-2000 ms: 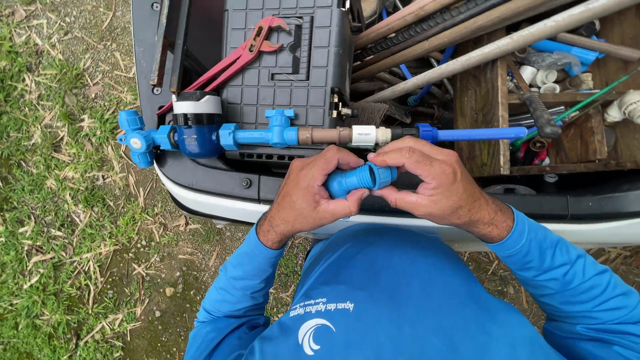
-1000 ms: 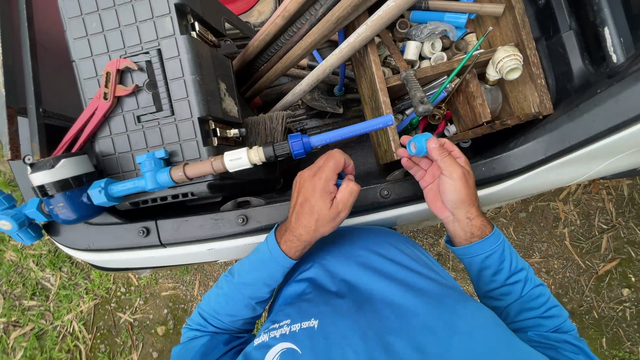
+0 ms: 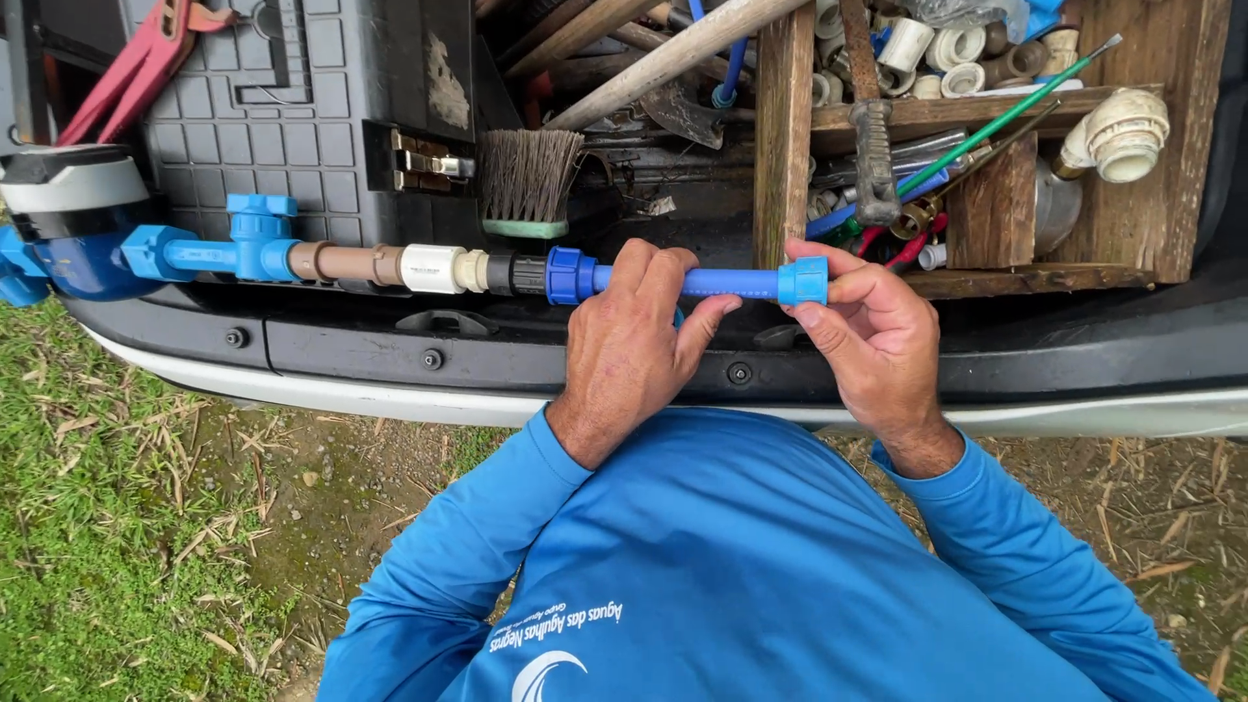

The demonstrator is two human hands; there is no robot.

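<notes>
My left hand (image 3: 634, 327) is wrapped over the dark blue plastic pipe (image 3: 726, 283), with a sliver of light blue plastic showing beneath its fingers. Between the fingertips and thumb of my right hand (image 3: 868, 327) is a light blue compression nut (image 3: 803, 281), around the pipe's right end. Leftward the pipe joins a dark blue nut (image 3: 570, 276), a black coupling (image 3: 517, 275), a white fitting (image 3: 432, 268), a brown pipe piece (image 3: 346, 263), a light blue valve (image 3: 261, 234) and a water meter (image 3: 78, 219).
The assembly lies along the vehicle's black sill (image 3: 331, 341). Behind it are a black toolbox (image 3: 263, 127), red-handled pliers (image 3: 141, 73), a brush (image 3: 531, 180) and wooden handles (image 3: 673, 63). At right, a wooden crate (image 3: 783, 136) holds PVC fittings (image 3: 907, 44), a green screwdriver (image 3: 994, 122) and a rusty tool (image 3: 873, 146).
My right hand has brought the light blue nut onto the pipe's end, from near the crate a second ago. My left hand, below the pipe then, now grips it. Two seconds ago both hands held a light blue fitting.
</notes>
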